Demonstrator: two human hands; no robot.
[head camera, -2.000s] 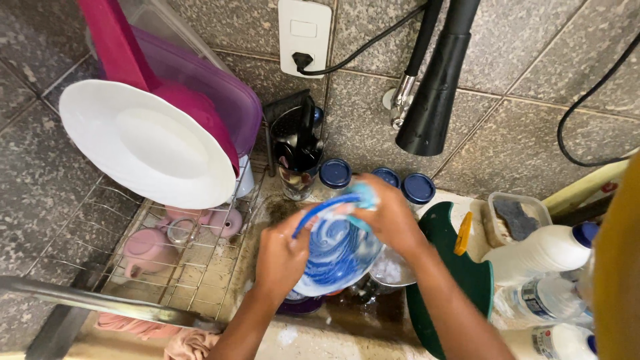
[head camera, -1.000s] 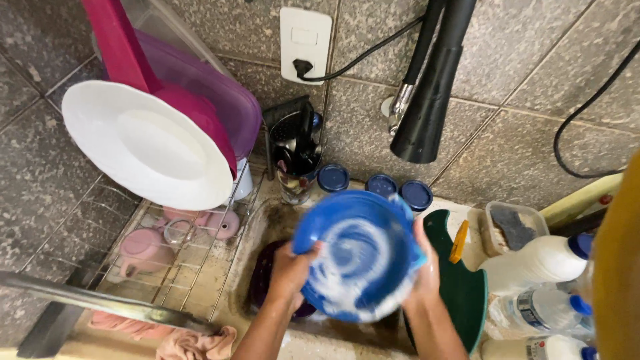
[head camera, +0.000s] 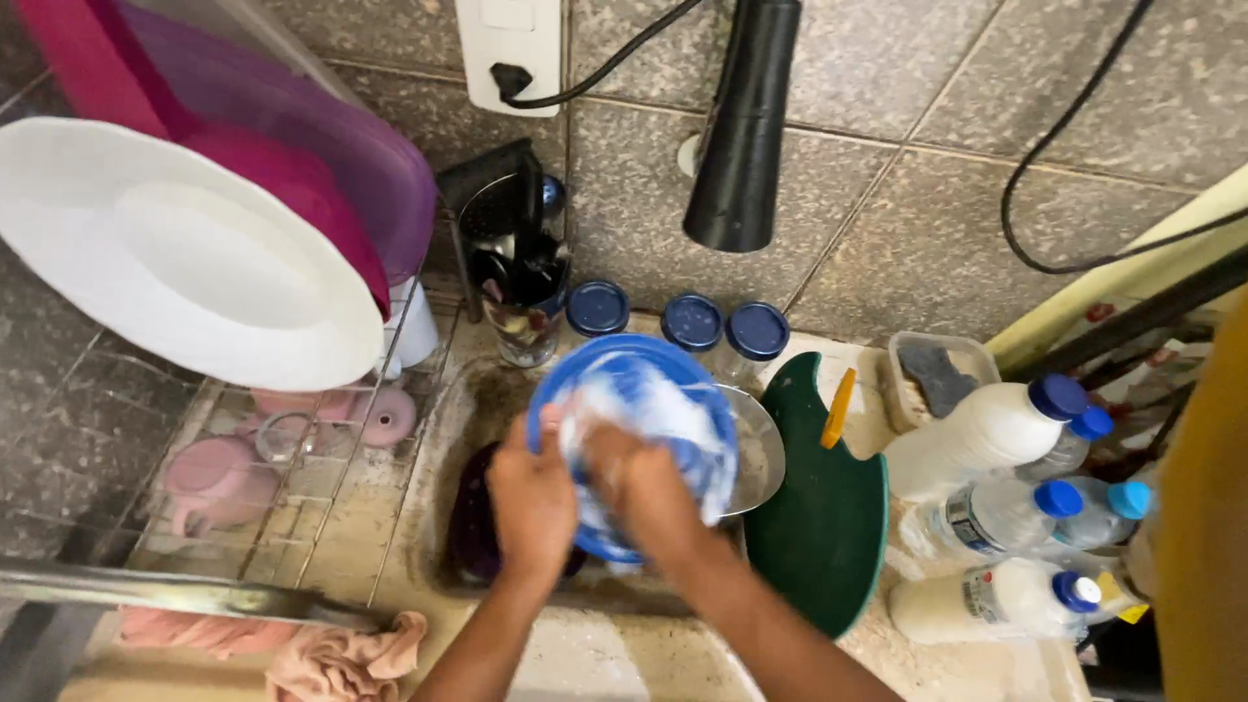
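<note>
A blue plastic bowl (head camera: 673, 390) with white suds inside is tilted over the sink, its inside facing the camera. My left hand (head camera: 534, 497) grips the bowl's left rim. Inside the bowl, blurred by motion, is my right hand (head camera: 634, 478); whether it holds a sponge there cannot be seen. Below, in the sink, a dark purple dish (head camera: 473, 517) shows at the left and a round metal or clear dish (head camera: 762, 448) at the right. The black faucet spout (head camera: 741, 175) hangs above the bowl.
A wire dish rack (head camera: 322, 507) at left carries a white plate (head camera: 195, 253) and pink cups (head camera: 219, 478). Behind the sink stand blue-lidded jars (head camera: 597, 308) and a glass of utensils (head camera: 526, 331). At right are a green board (head camera: 819, 517) and plastic bottles (head camera: 975, 439).
The bowl has come to face the camera, and my right hand has moved from its right rim to its inside. The light blue cloth or sponge seen at the rim two seconds ago is out of sight.
</note>
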